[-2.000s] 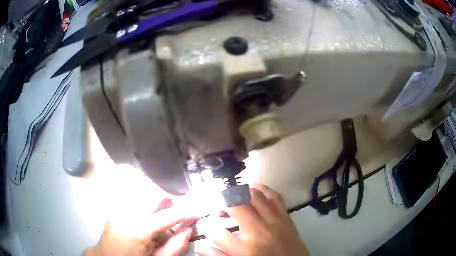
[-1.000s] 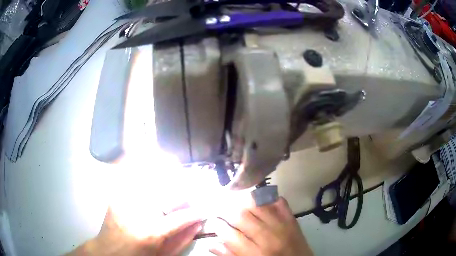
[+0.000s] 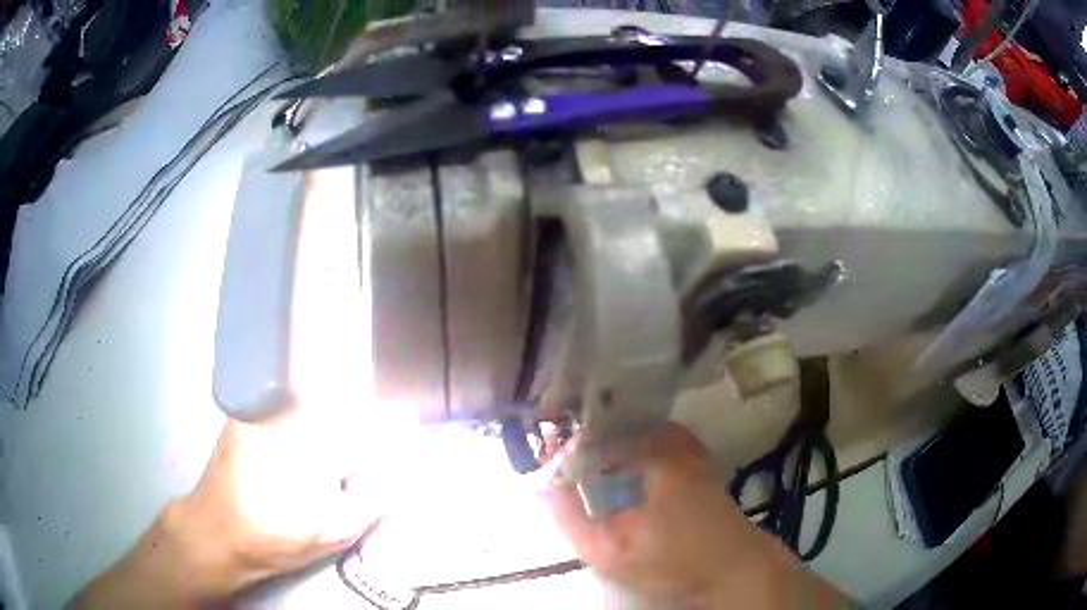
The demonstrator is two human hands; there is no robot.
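Note:
A pale fabric piece with a dark edge line (image 3: pixel 495 582) lies in front of the sewing machine head (image 3: pixel 501 298), mostly washed out by the lamp. Its left end curls in a loop. My left hand (image 3: pixel 244 524) is left of the needle area, its fingers lost in the glare; whether it grips the fabric cannot be told. My right hand (image 3: pixel 679 524) is under the front of the head, around the small grey block (image 3: pixel 613 491). Its fingertips are partly hidden by the block and glare. The needle and presser foot are barely visible.
Thread snips (image 3: pixel 596 110) lie on top of the machine head. Black scissors (image 3: pixel 789 483) lie under the machine arm, partly behind my right hand. A phone (image 3: pixel 957 471) is at right. Stacked grey panels (image 3: pixel 119 238) and a grey bar (image 3: pixel 256 286) are at left. A green bag (image 3: pixel 322 26) is behind.
My right hand has moved up and forward to the grey block beside the needle. My left hand has moved left and away from the right one. More of the fabric's dark edge now shows between them.

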